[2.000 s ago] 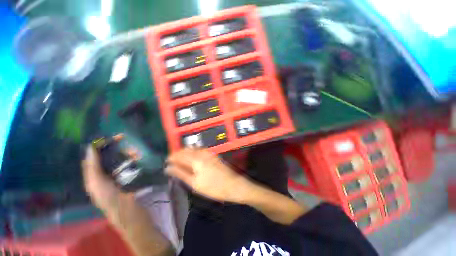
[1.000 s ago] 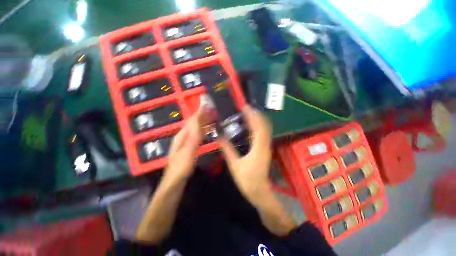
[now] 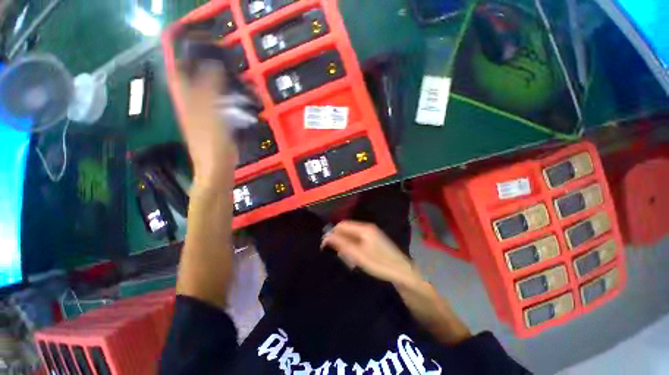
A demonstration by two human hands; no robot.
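Note:
The red tray (image 3: pixel 382 149) lies tilted on the green bench, with face-down black phones (image 3: pixel 305 76) in its slots. One right-column slot holds only a white label slip (image 3: pixel 325 117). My left hand (image 3: pixel 202 99) is blurred over the left column, around a blurred dark phone with white labels (image 3: pixel 236 106); its fingertips are hard to make out. My right hand (image 3: pixel 364 247) is in front of my body, below the tray, with fingers bent together. A small greyish spot shows at its fingertips; whether it holds anything is unclear.
Left of the tray are a black scanner (image 3: pixel 170 172), a phone-sized black device (image 3: pixel 155 214), a white-labelled item (image 3: pixel 136 95) and a fan (image 3: pixel 37 91). Right are a label slip (image 3: pixel 433 100), a green-edged mat (image 3: pixel 513 80) and a red tray of gold phones (image 3: pixel 475 212). More trays (image 3: pixel 110 326) stand lower left.
My hands were together around a phone over the tray's right column. My left hand has moved up and left over the left column; my right hand has dropped toward my body. The view has shifted.

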